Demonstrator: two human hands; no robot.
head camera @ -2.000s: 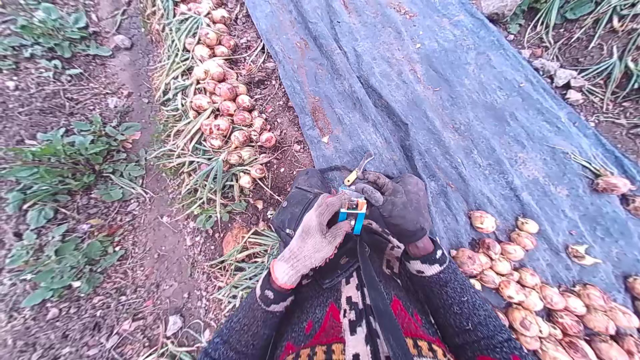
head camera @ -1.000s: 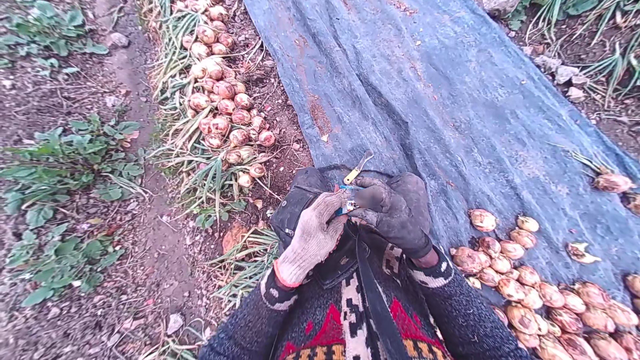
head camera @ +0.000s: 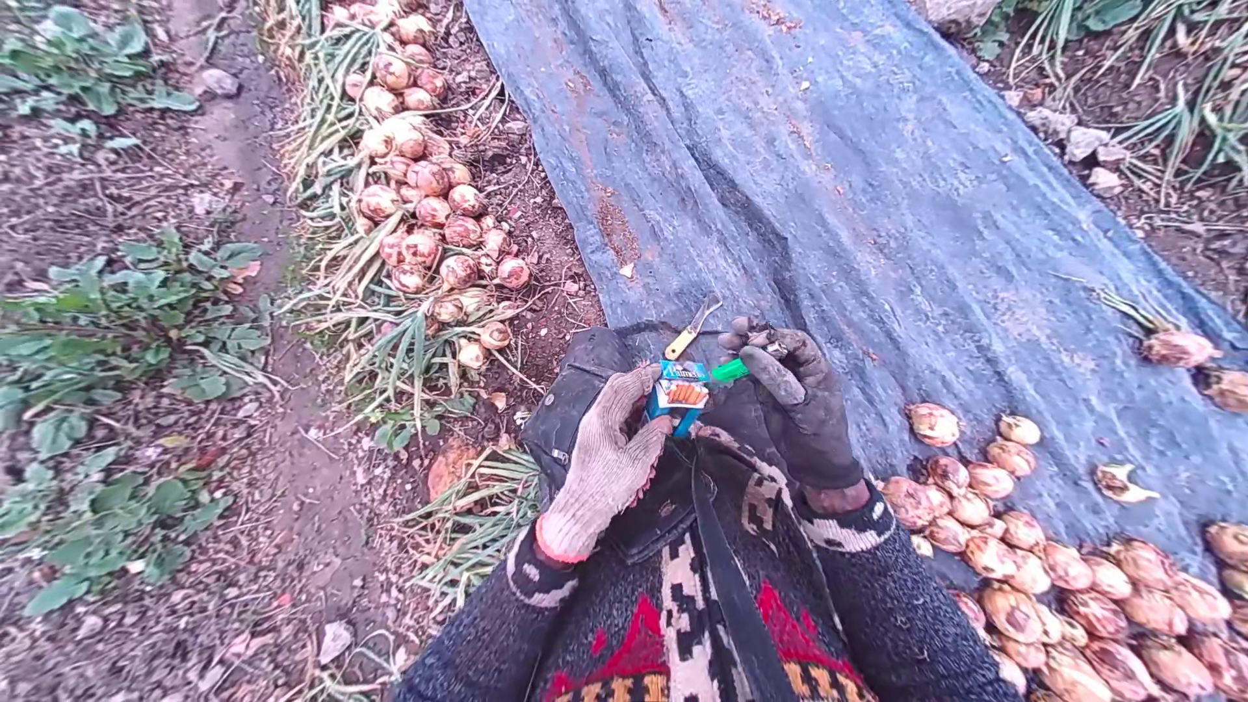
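My left hand (head camera: 609, 453), in a pale knit glove, grips a small blue and white cigarette packet (head camera: 680, 395) with its thumb and fingers. My right hand (head camera: 799, 400), in a dark grey glove, pinches a bright green lighter (head camera: 729, 370) whose end lies beside the packet's top. Part of the lighter is hidden by the fingers. Just beyond the packet, a small knife with a yellow handle (head camera: 682, 342) rests on a black bag (head camera: 561, 409) in my lap, its blade pointing away.
A long row of onions with green tops (head camera: 429, 180) lies on soil to the left. A grey-blue ground sheet (head camera: 829, 166) stretches ahead and right, with a pile of loose onions (head camera: 1092, 595) at the lower right. Leafy plants (head camera: 127, 322) grow at far left.
My right hand has moved a little right, away from the packet, and the green lighter now shows in its fingers. The packet, covered by my hands a second ago, is in plain sight again.
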